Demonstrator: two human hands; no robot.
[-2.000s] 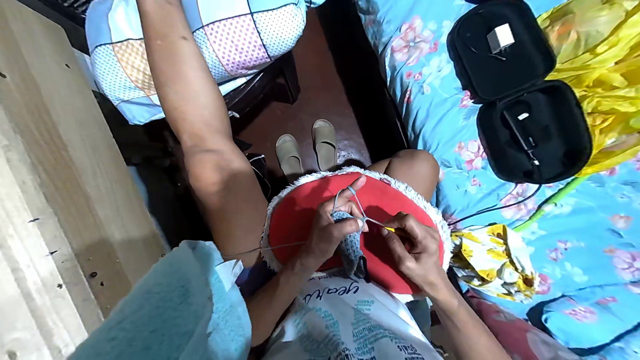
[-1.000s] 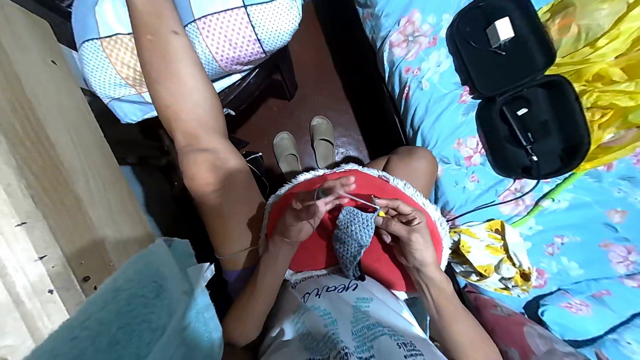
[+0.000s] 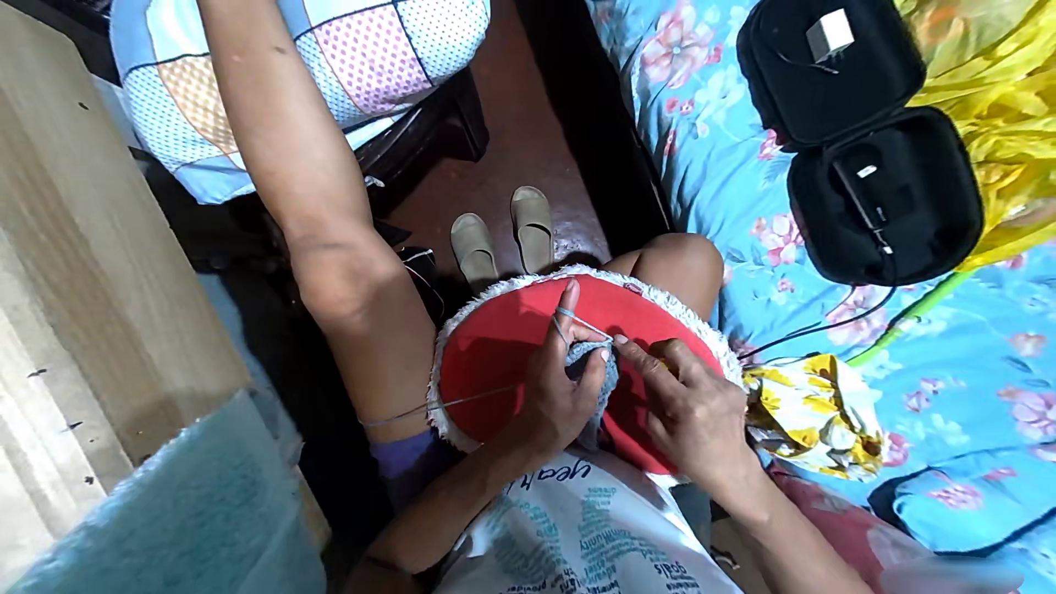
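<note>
My left hand (image 3: 563, 384) pinches a small grey-blue crochet piece (image 3: 609, 384) between thumb and fingers, with its index finger raised. Grey yarn (image 3: 478, 397) loops round that finger and trails left across my thigh. My right hand (image 3: 689, 404) grips a crochet hook whose yellow-orange handle (image 3: 665, 364) shows between the fingers; its tip meets the work at the top edge, though my fingertip partly hides it. Both hands are above a round red cushion (image 3: 495, 363) with a fluffy white fringe, which lies on my lap.
On the right, a blue floral bedsheet (image 3: 701, 157) bears an open black case (image 3: 924, 198), yellow plastic (image 3: 1006, 148) and a yellow-and-white patterned cloth (image 3: 813, 412). Slippers (image 3: 532, 231) stand on the floor ahead. Wooden boards (image 3: 91, 247) and light-blue fabric (image 3: 190, 503) are on the left.
My left index finger, bent across the work a second ago, now points up with yarn round it. The crochet piece, spread flat then, is now folded and mostly behind my left hand.
</note>
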